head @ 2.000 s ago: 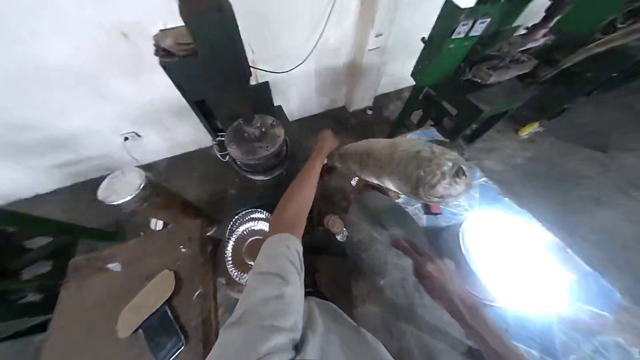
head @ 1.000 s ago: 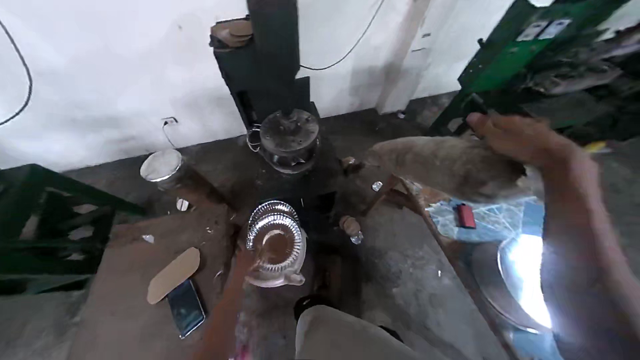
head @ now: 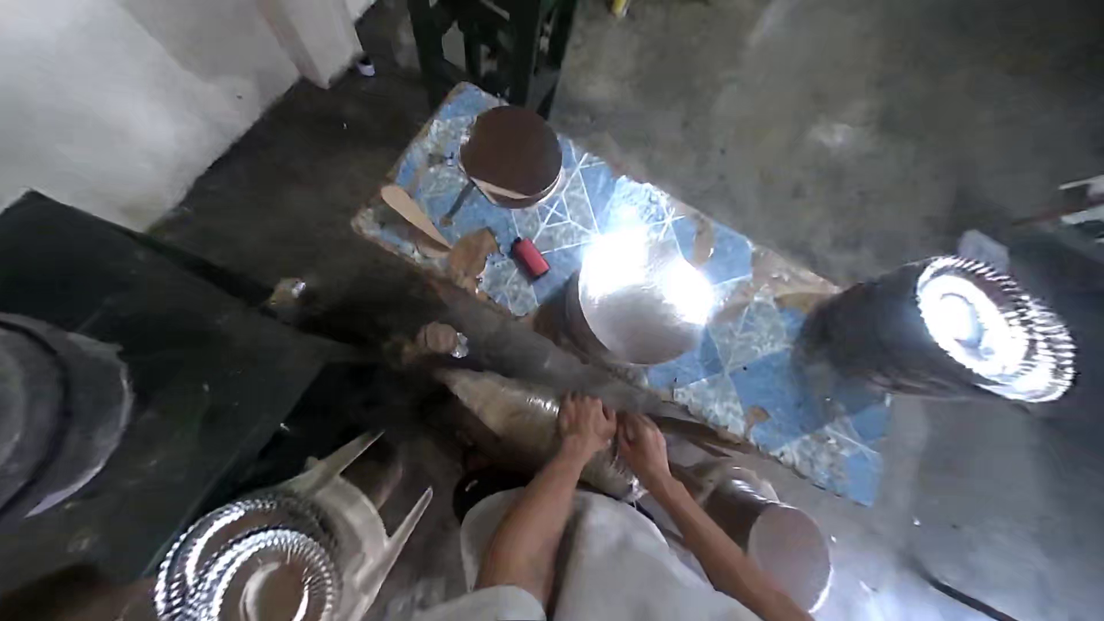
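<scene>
A long wrapped bundle [head: 509, 414], cloudy and plastic-like on its surface, lies across my lap. My left hand [head: 586, 427] rests on its upper side, fingers curled against it. Close to its right, my right hand [head: 642, 444] has its fingers bent at the bundle's right end. The fingertips are too small and blurred to tell what they pinch. Beyond the hands, a shiny round metallic disc stack [head: 647, 297] stands on a blue tiled surface [head: 776, 388]. A red object [head: 530, 258] lies left of that stack.
Brown round discs [head: 511, 153] sit at the far end of the tiles. A tall stack of fluted foil pans [head: 992, 328] stands right; more fluted pans [head: 267, 578] are lower left. A silver-faced roll [head: 789, 552] lies right of my lap. A dark machine base [head: 155, 345] is at left.
The view has swung far to the right. The bundle now lies across my lap; before, it was farther off. My left hand has moved from the fluted pans to the bundle.
</scene>
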